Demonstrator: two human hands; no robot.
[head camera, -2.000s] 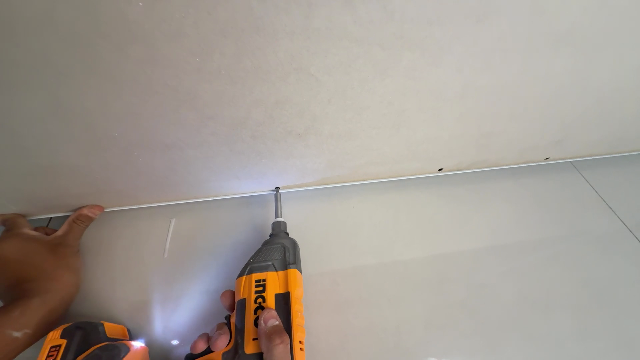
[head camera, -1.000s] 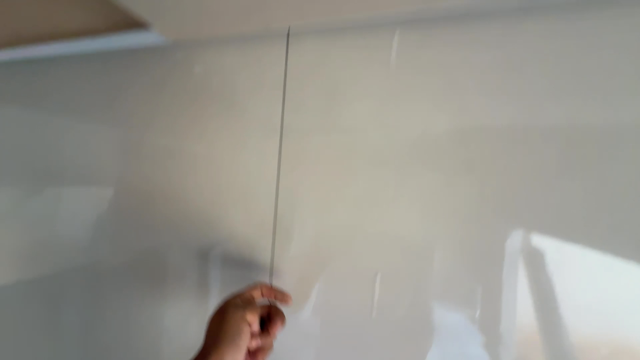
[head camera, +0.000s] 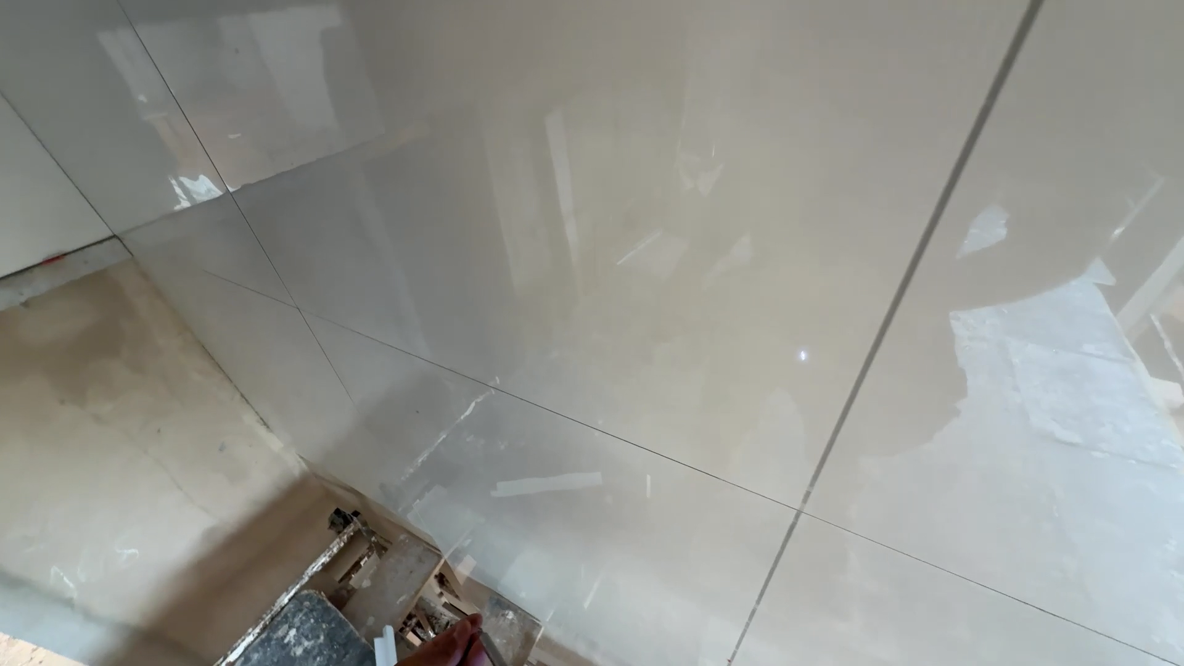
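Observation:
Neither of my hands shows in the head view at this moment. Large glossy wall tiles (head camera: 647, 305) fill most of the picture, split by thin dark joints. One wider grey joint (head camera: 893, 314) runs steeply down the right part and crosses a thin joint low on the right. A dark red object (head camera: 453, 643) is cut off by the bottom edge, beside a small white piece (head camera: 385, 645); what they are I cannot tell. The cordless driver is out of view.
At the lower left a paint-spattered platform (head camera: 301, 634) stands close to the tiled wall. A bare, stained plaster wall (head camera: 120, 416) meets the tiles at a corner on the left. Bright reflections lie over the tiles at the right.
The view has swung far across the wall. Two seconds ago a hand held a cordless driver against a screw at the tile edge; one second ago a hand was at a joint. Neither is visible now.

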